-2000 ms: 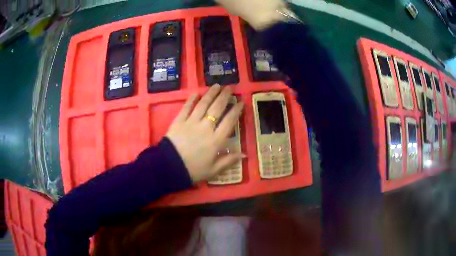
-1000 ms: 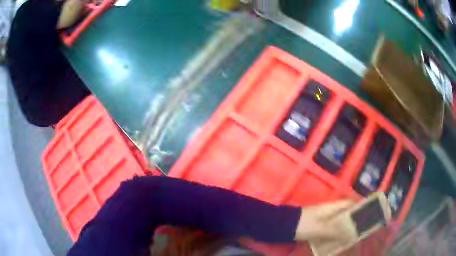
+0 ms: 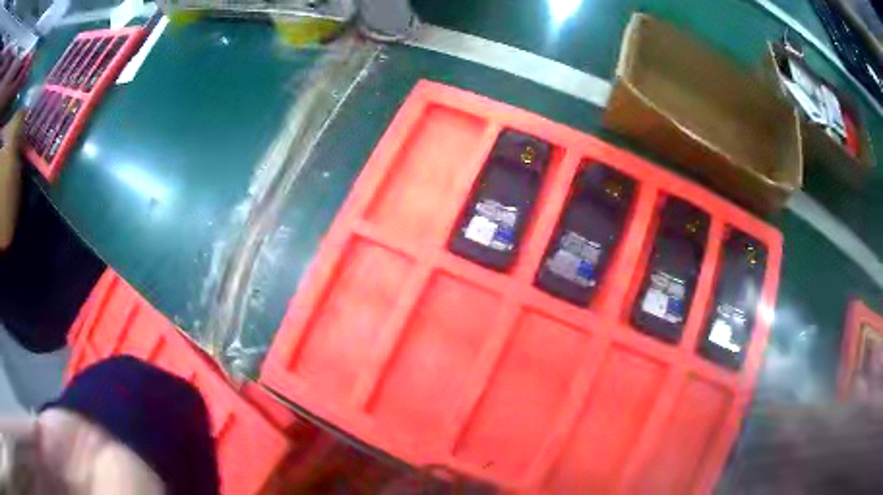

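Note:
A red-orange phone tray (image 3: 438, 266) lies slanted across the middle of the bench. Several black phone backs (image 3: 584, 232) lie in its upper row, with silver and white patches in their bays and a gold spot near the top. The upper row's leftmost pocket and the visible lower-row pockets hold no phone. My left hand (image 3: 92, 459) is blurred at the bottom left corner, partly cut off, below the dark sleeve; whether it holds anything cannot be told. My right hand cannot be made out; a brownish blur lies at the lower right edge.
An open cardboard box (image 3: 702, 121) stands beyond the tray, beside a container of white items (image 3: 818, 101). Another red tray (image 3: 232, 435) lies lower left. A filled tray (image 3: 73, 92) and a person's dark sleeve (image 3: 48, 261) are far left. A tray edge (image 3: 862, 348) shows right.
The view has turned left. The gold phones seen in the tray's lower row earlier are gone from it. My left hand, holding a gold phone one second ago, has moved off the tray to the lower left.

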